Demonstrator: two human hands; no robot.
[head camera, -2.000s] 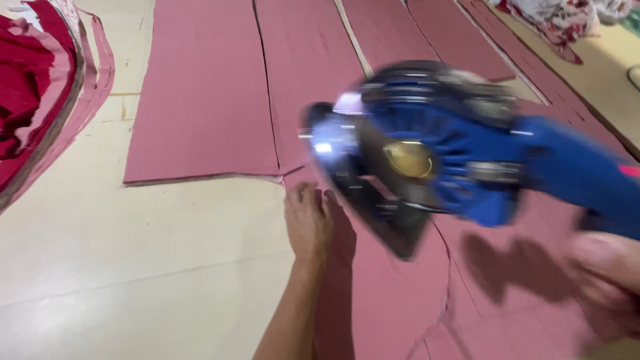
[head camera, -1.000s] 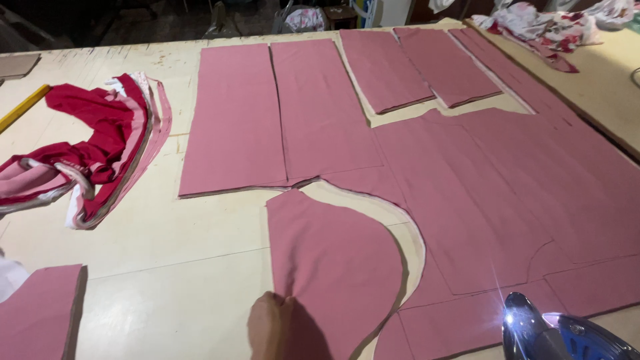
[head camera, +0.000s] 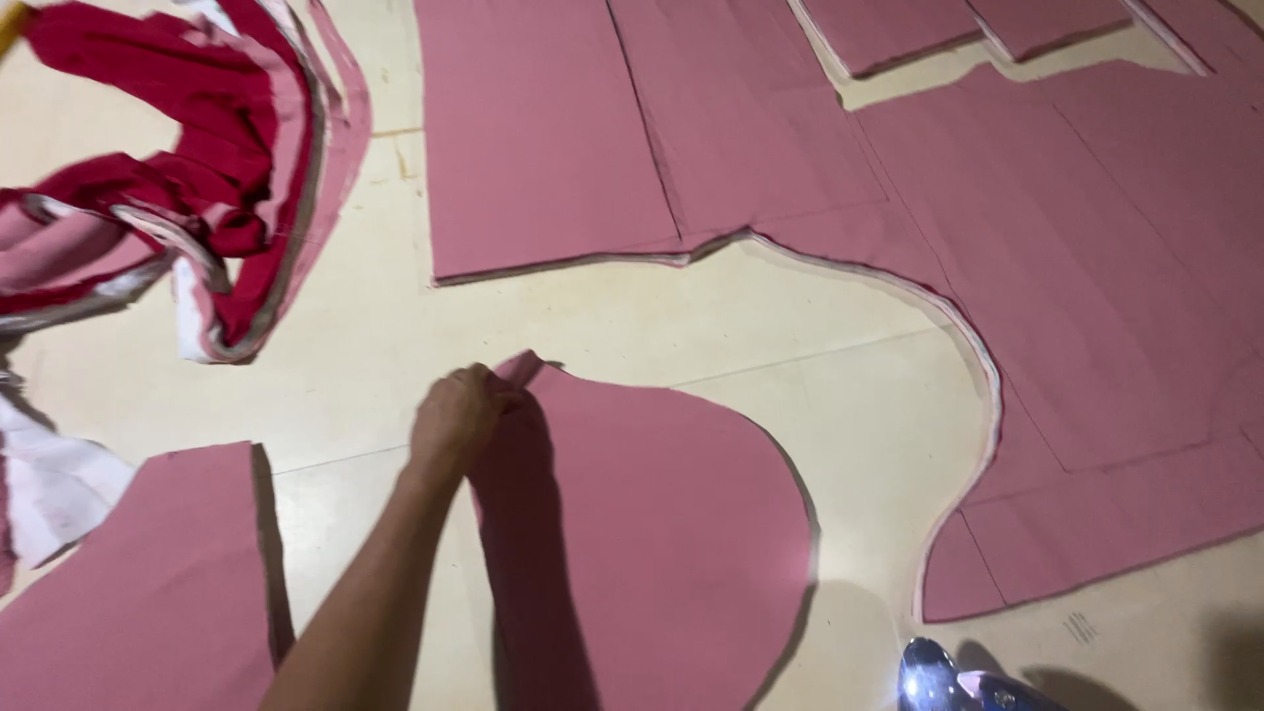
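My left hand (head camera: 464, 410) grips the upper left edge of a cut stack of pink fabric (head camera: 662, 504) with a rounded right side, its corner bunched beside the fingers. Across the upper right lies the larger layered pink fabric (head camera: 1066, 296), marked with pattern lines, its curved cut edge facing the rounded piece. At the bottom right edge shows the shiny front of an electric fabric cutter (head camera: 933, 676), its lamp lit. My right hand is out of view.
Crumpled red and pink fabric offcuts (head camera: 197, 148) lie at the upper left of the pale table (head camera: 346, 405). Another pink cut piece (head camera: 158, 583) is at the lower left, near white scraps (head camera: 59, 484). A yellow strip touches the top left corner.
The rounded piece has moved left, away from the curved edge of the large fabric, with my left hand on it. The cutter, raised two seconds ago, is low at the right. The view has shifted.
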